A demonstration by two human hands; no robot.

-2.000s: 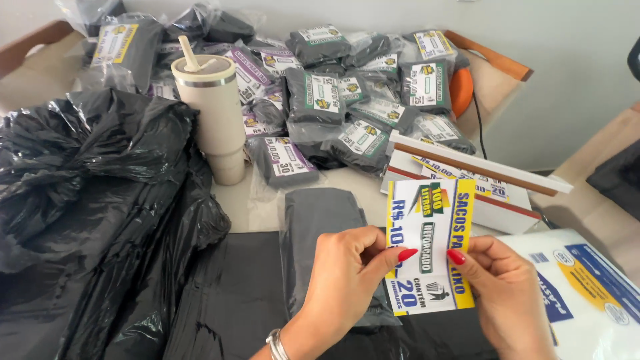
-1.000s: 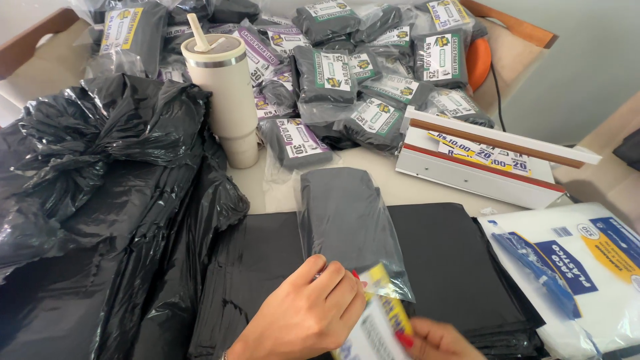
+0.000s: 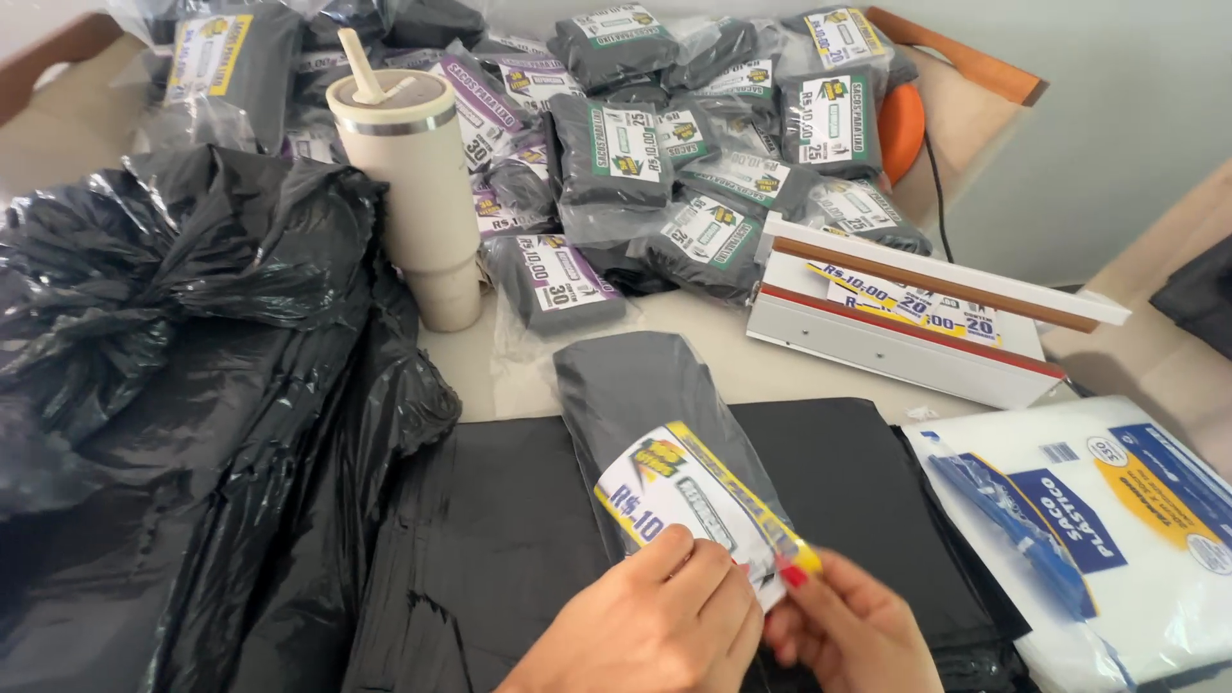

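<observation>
A printed paper label [image 3: 693,491], white with yellow edges, lies over the lower part of a clear plastic bag that holds folded dark plastic [image 3: 635,385]. My left hand [image 3: 650,616] has its fingers curled at the label's lower edge; whether they grip the label or the clear bag's mouth is hidden. Pinched between thumb and fingers of my right hand [image 3: 847,616] is the label's lower right corner. Beneath both hands and the bag is a stack of flat black plastic bags [image 3: 818,433].
A cream tumbler with straw [image 3: 414,192] stands before a pile of labelled packets [image 3: 616,154]. Crumpled black plastic [image 3: 173,385] covers the left side. At the right are a white impulse sealer [image 3: 866,337] holding labels and a pack of clear plastic bags [image 3: 1078,520].
The label, held up in both hands two seconds ago, is now lower and over the clear bag. A second ago it was largely behind my left hand; more of its printed face shows now.
</observation>
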